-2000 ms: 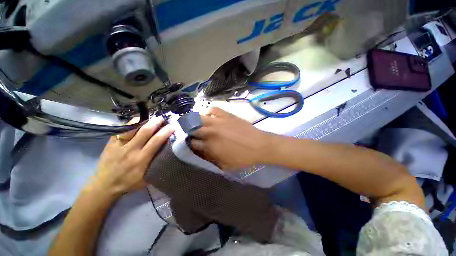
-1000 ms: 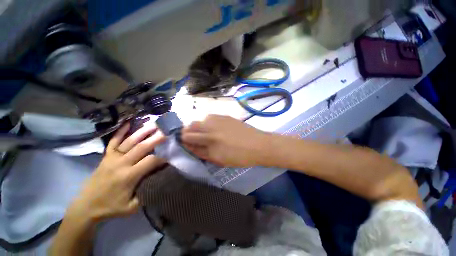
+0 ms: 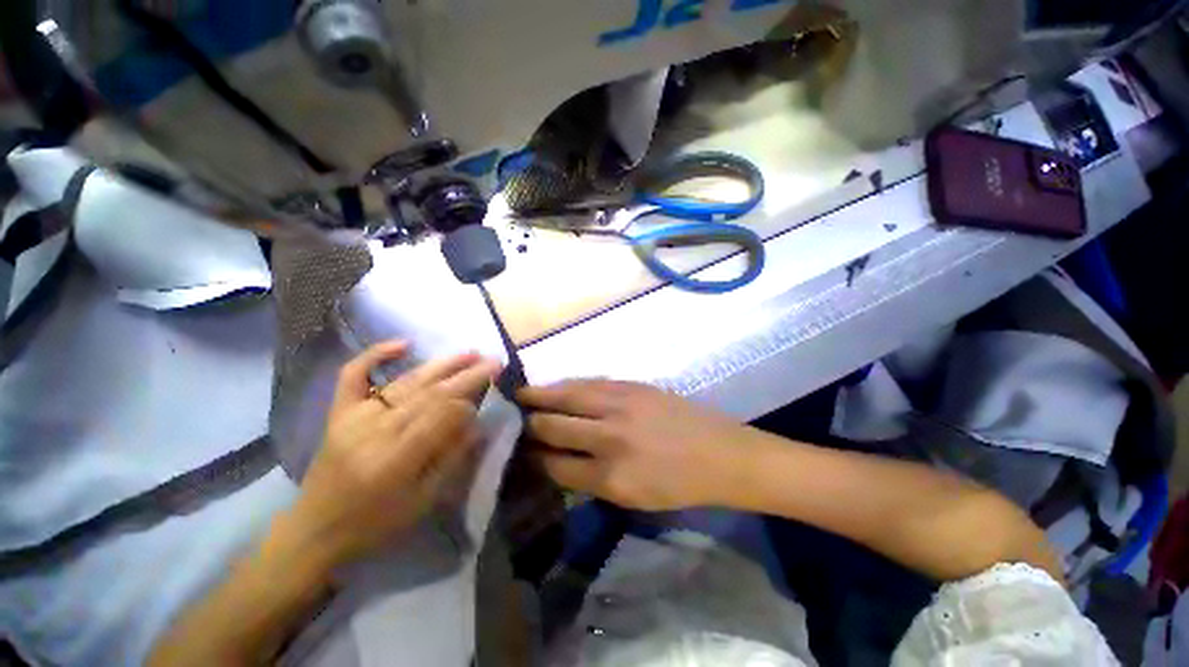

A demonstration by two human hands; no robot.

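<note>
A pale garment panel (image 3: 411, 313) with a narrow dark edge lies under the machine head and hangs over the table's front edge. My left hand (image 3: 404, 437) is on the panel, its fingertips holding the cloth close to the dark edge. My right hand (image 3: 639, 443) pinches the dark edge just beside the left fingertips; its thumb is hidden. Both hands are in front of the grey block (image 3: 472, 253) near the presser foot, apart from it. The needle itself cannot be made out.
Blue-handled scissors (image 3: 702, 254) lie right of the needle area. A maroon phone (image 3: 1007, 184) and dark scraps (image 3: 857, 267) lie further right. Large pale pieces with dark strips (image 3: 157, 502) are heaped at left. More pale pieces (image 3: 1030, 391) are at the lower right.
Both hands have moved away from the grey block, towards the wearer. The dark woven piece near my lap is replaced in view by pale cloth with a dark edge.
</note>
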